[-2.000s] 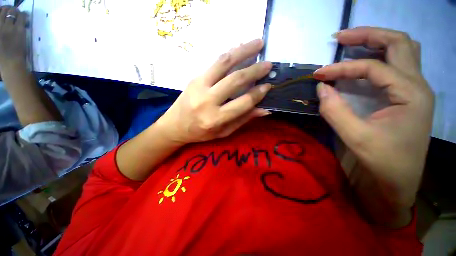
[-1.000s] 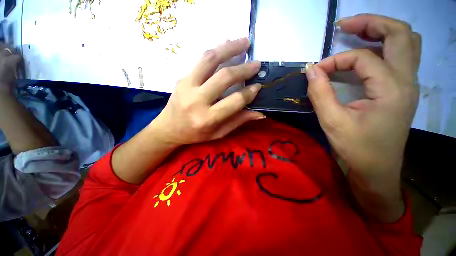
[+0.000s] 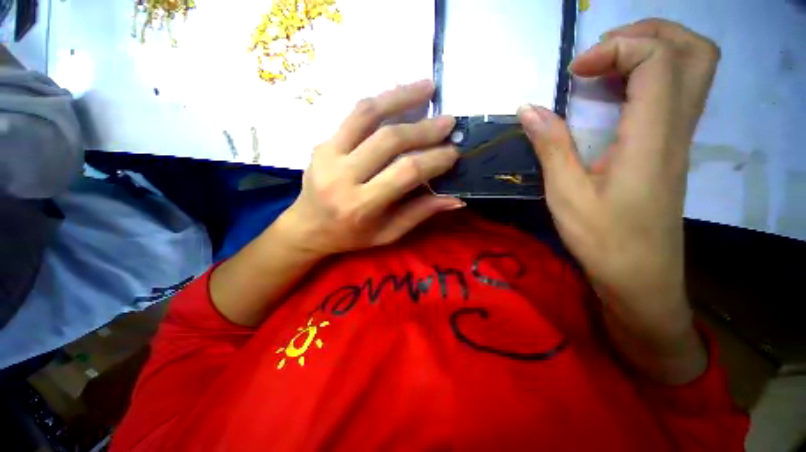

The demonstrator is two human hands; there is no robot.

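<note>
The black phone middle frame [image 3: 495, 157] lies at the bench edge, its solid panel toward me and its large open window beyond. A thin orange-brown flex cable [image 3: 491, 142] runs slantwise across the panel. A small gold piece [image 3: 511, 178] shows lower on the panel. My left hand [image 3: 376, 172] holds the frame's left side, with fingertips on the panel near the round pale hole [image 3: 457, 137] and the flex's left end. My right hand [image 3: 619, 150] presses its thumb tip at the flex's right end, hiding that end. Its other fingers are raised and apart from the thumb.
A bright yellow pile of flex pieces [image 3: 287, 40] lies on the white table [image 3: 371, 53] at upper left. A darker pile [image 3: 163, 12] lies farther left. Small slivers [image 3: 254, 144] lie near the table edge. Another person's grey sleeve [image 3: 40, 132] is at the far left.
My right index finger has come off the flex, and the thumb now presses its right end onto the panel. My left hand stays on the frame. The neighbour's sleeve has moved further in.
</note>
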